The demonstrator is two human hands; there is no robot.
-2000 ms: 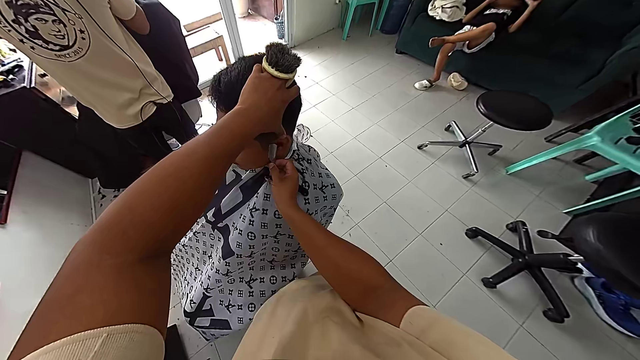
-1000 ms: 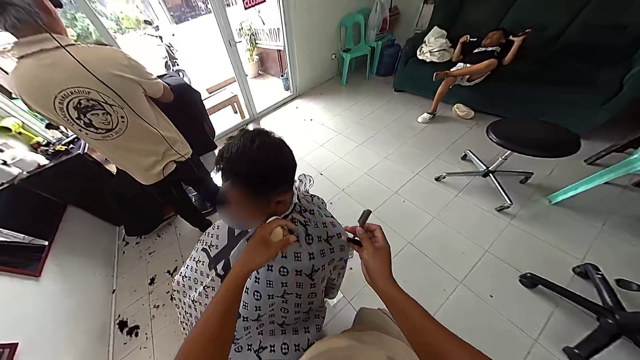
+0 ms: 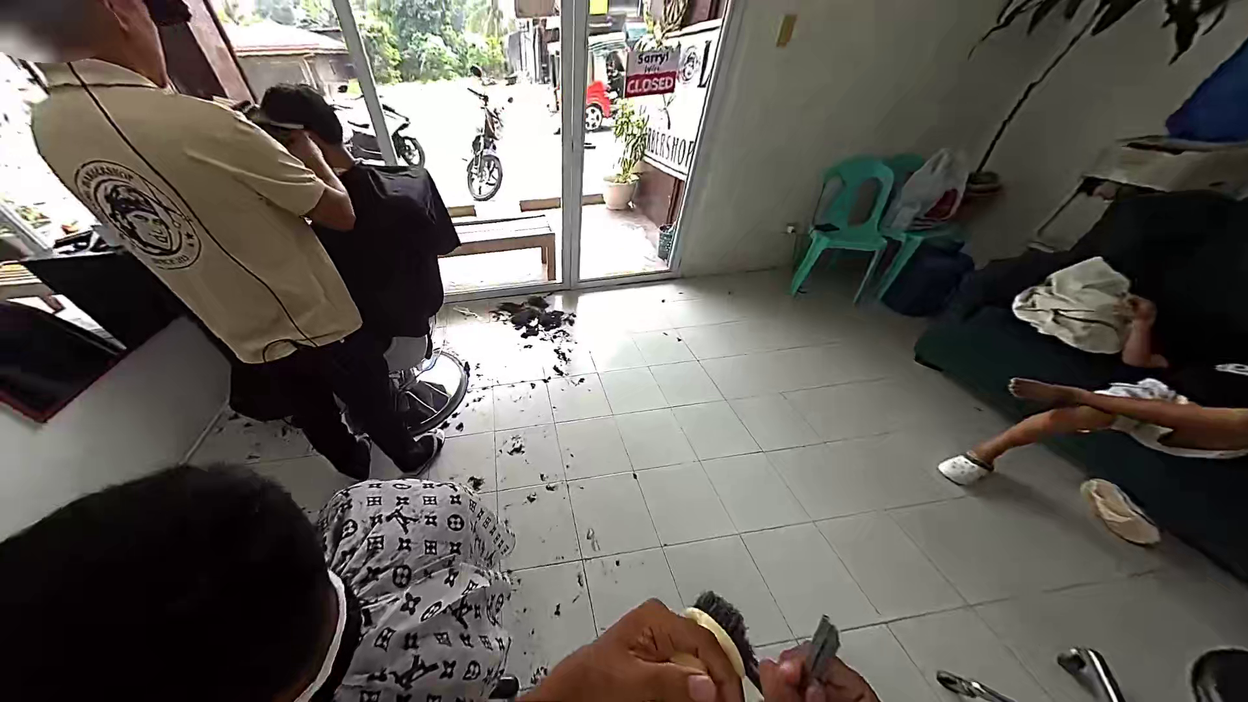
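Observation:
My left hand (image 3: 643,653) grips a neck brush (image 3: 723,622) with grey bristles and a pale base at the bottom edge. Close beside its bristles, my right hand (image 3: 817,675) holds a small grey razor (image 3: 824,643) upright between the fingers; its lower part is hidden. To the left of both hands is a seated person's dark-haired head (image 3: 166,585), seen from above. A white strip circles the neck, and a white patterned barber cape (image 3: 419,585) covers the body.
A co-worker (image 3: 195,205) in a beige shirt stands behind a person in a dark cape (image 3: 390,244). Cut hair (image 3: 534,317) lies on the tiles. Someone's leg (image 3: 1043,424) extends from the green sofa (image 3: 960,341). Metal chair parts (image 3: 1090,673) show bottom right.
My hands, apart beside the seated person a second ago, are now close together to the right of the cape. The view has swung strongly.

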